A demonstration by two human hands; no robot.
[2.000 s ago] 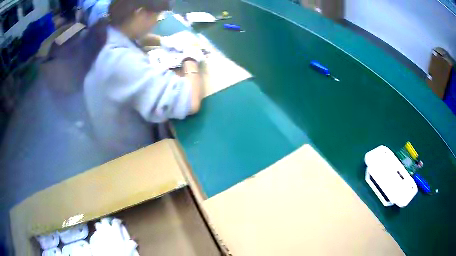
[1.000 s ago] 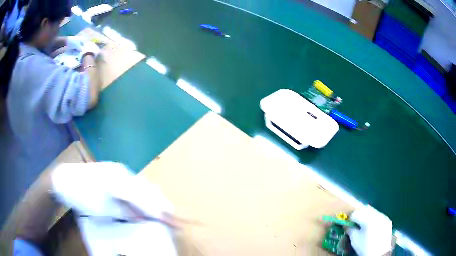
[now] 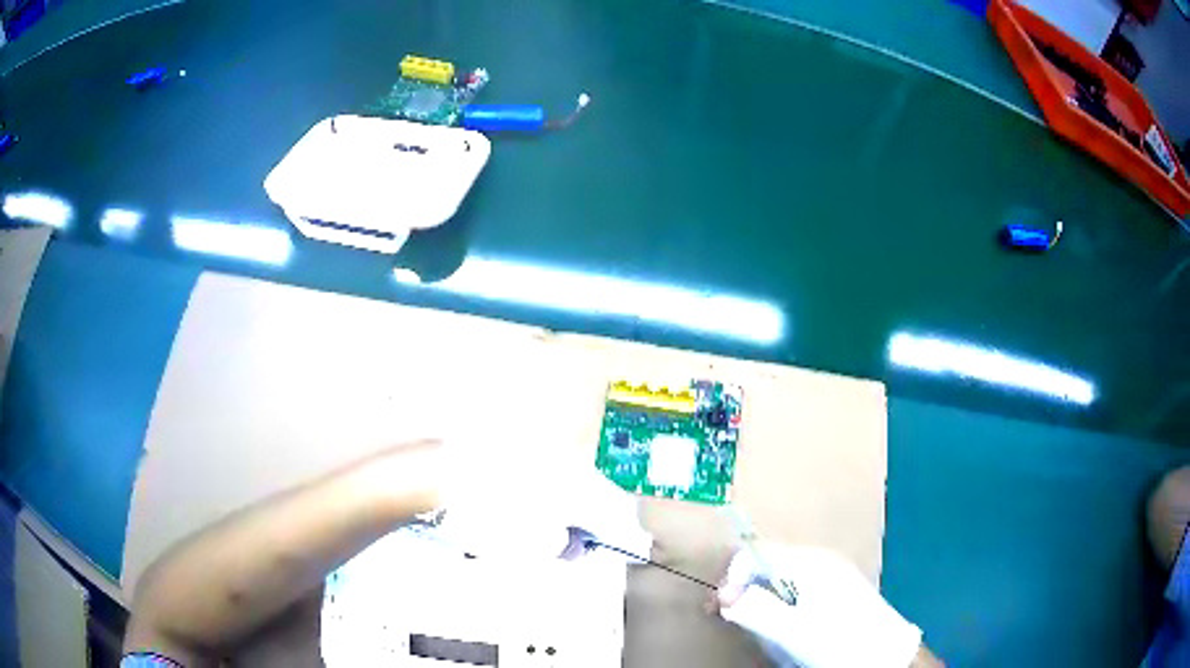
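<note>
A white housing shell (image 3: 476,626) lies at the bottom centre, with a dark slot and small holes. My left hand (image 3: 535,502), white-gloved, is over its upper edge and holds it; glove and shell blend together. A thin black lead (image 3: 659,565) runs from beside my left hand to my right fingertips. My right hand (image 3: 822,611), white-gloved, pinches the lead's end; a slim pale-green tool (image 3: 761,553) also shows at this hand. A green circuit board (image 3: 626,444) with a yellow port row lies flat above the hands.
The board lies on a tan cardboard mat (image 3: 300,379). Beyond it, the dark green belt (image 3: 731,170) carries another white housing (image 3: 379,170), a board (image 3: 424,99) and blue battery packs (image 3: 503,119). An orange-red bin (image 3: 1070,105) is top right. A person's arm (image 3: 1171,509) shows at right.
My view has swung right. The circuit board, earlier in my right hand, now lies on the cardboard. The white housing is now in front of me, and my right hand has taken the black lead.
</note>
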